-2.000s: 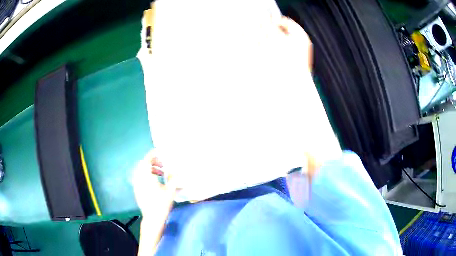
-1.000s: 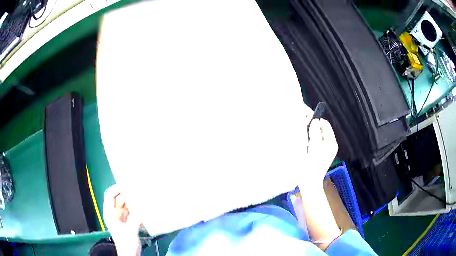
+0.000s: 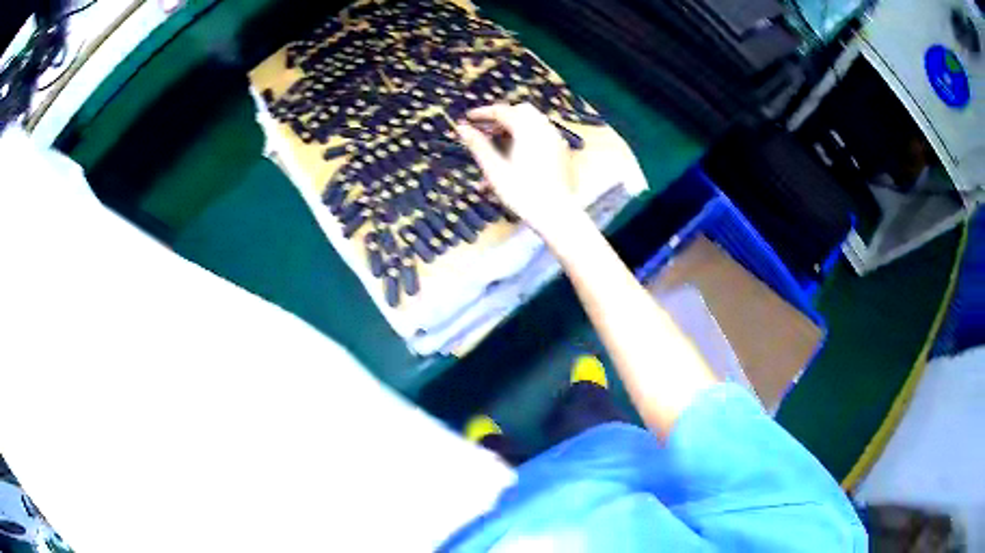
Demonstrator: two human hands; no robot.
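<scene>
Many small black parts (image 3: 400,130) lie closely side by side on a tan base (image 3: 605,162) at the top middle, above a pile with white layered edges. My right hand (image 3: 516,157) is over the right part of this layer, thumb and fingers curled close to the parts. I cannot tell if it holds one. A large white sheet (image 3: 216,400) fills the lower left. My left hand is not in view; the sheet may hide it.
A blue crate (image 3: 745,243) with cardboard (image 3: 756,324) in it stands right of the pile. The black tray stack (image 3: 691,65) is at the upper right, near a white cabinet (image 3: 913,140) with a blue round label. Yellow-tipped shoes (image 3: 589,371) show below.
The white sheet has moved from the middle to the lower left, uncovering the parts layer. My right hand has left the sheet's edge and is over the parts. The view has shifted.
</scene>
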